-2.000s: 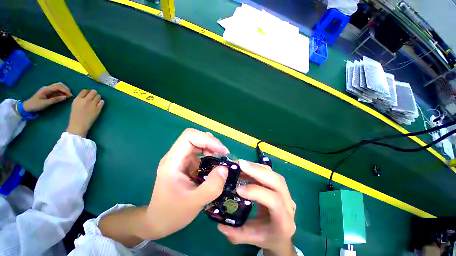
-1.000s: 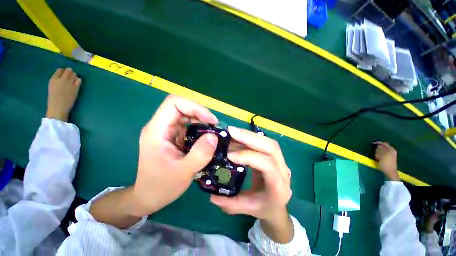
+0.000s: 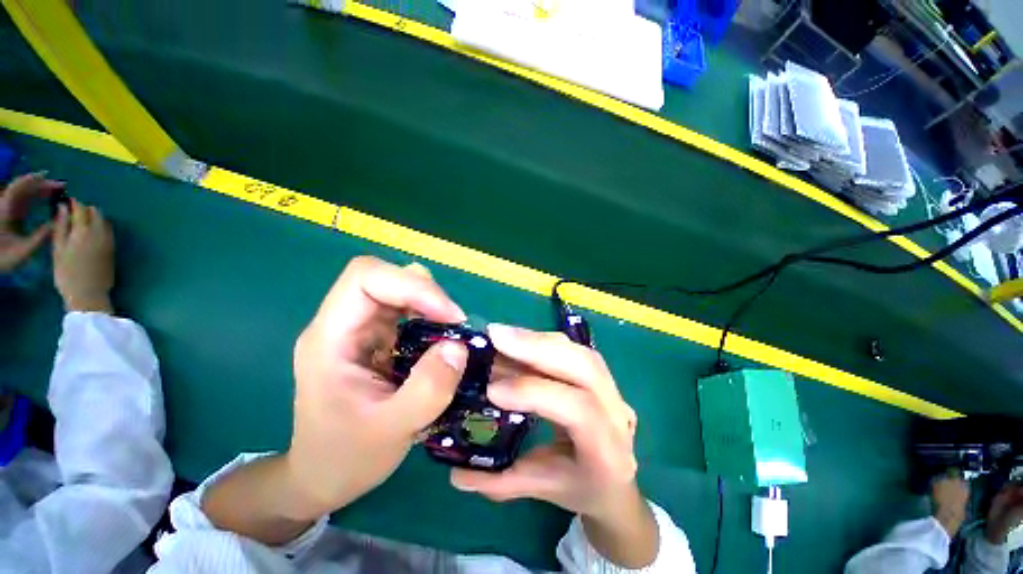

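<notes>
A small black electronic unit (image 3: 480,428) with white dots and a round gold-green patch is held above the green bench mat. My left hand (image 3: 365,392) grips its left and upper part, with the thumb pressed on the upper section. My right hand (image 3: 567,420) holds its right side, with fingers on top and the thumb below. Fine reddish lines show at the unit's left edge. My fingers hide much of the unit. A black screwdriver (image 3: 574,325) on a cord lies partly hidden behind my right hand.
A green box (image 3: 752,426) with a white plug (image 3: 770,516) stands at the right. Yellow tape (image 3: 449,260) borders a darker green strip with a small black piece (image 3: 876,350) on it. Neighbours' hands are at far left and lower right. Black cables cross the right side.
The view has shifted. My hands still hold the unit in much the same grip. The neighbour's hand seen at the right one second ago has left the strip, and a small black piece shows there.
</notes>
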